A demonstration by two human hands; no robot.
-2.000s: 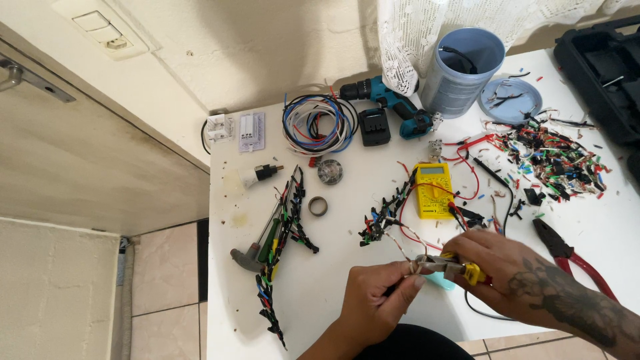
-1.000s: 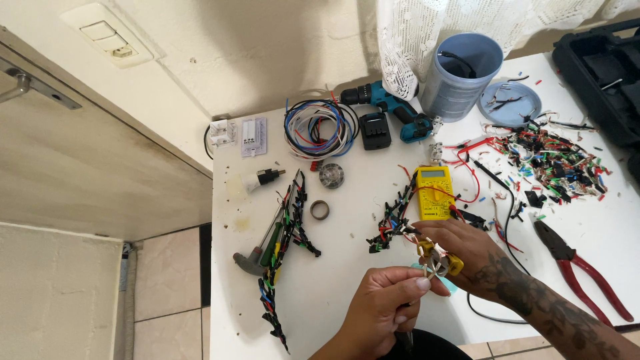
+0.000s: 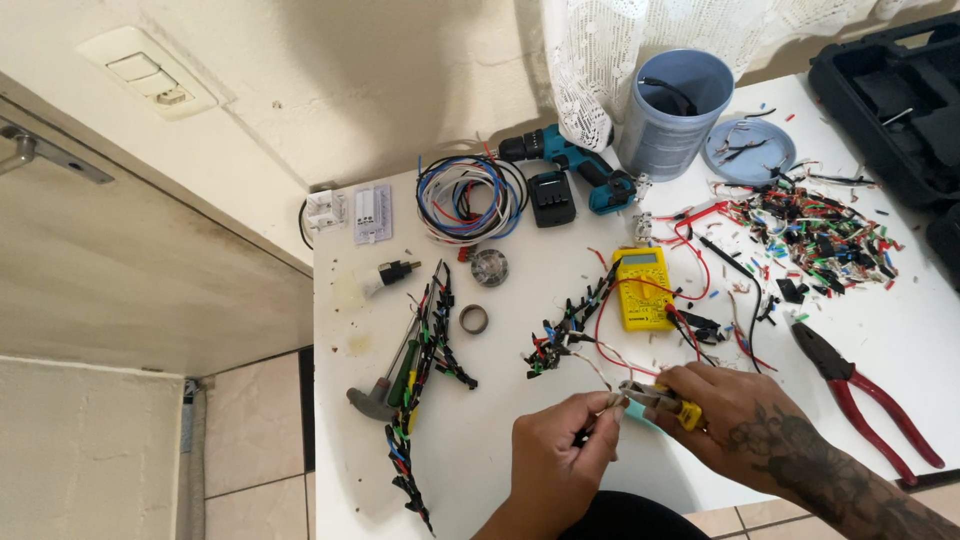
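My left hand [image 3: 562, 450] pinches the end of a whitish wire between thumb and index finger. Closed around the yellow handles of small cutting pliers [image 3: 651, 397] is my right hand [image 3: 712, 412], with the plier jaws at my left fingertips. Thin wires [image 3: 600, 360] run from there up to a bundle of taped, multicoloured wires [image 3: 562, 334]. Beside that bundle lies a yellow multimeter [image 3: 643, 289] with red and black leads. A turquoise object [image 3: 641, 414] shows partly beneath the pliers.
Red-handled pliers [image 3: 862, 405] lie at right, below a pile of wire scraps [image 3: 825, 232]. Behind are a blue tub [image 3: 664, 142], its lid [image 3: 750, 150], a cordless drill [image 3: 577, 161], a battery [image 3: 551, 199] and coiled wires [image 3: 469, 199]. More taped wires [image 3: 424, 360] and a hammer-like tool [image 3: 371, 401] lie left.
My right hand has turned, and the pliers now point left toward my left fingertips; a second ago their yellow handles were partly behind the fingers.
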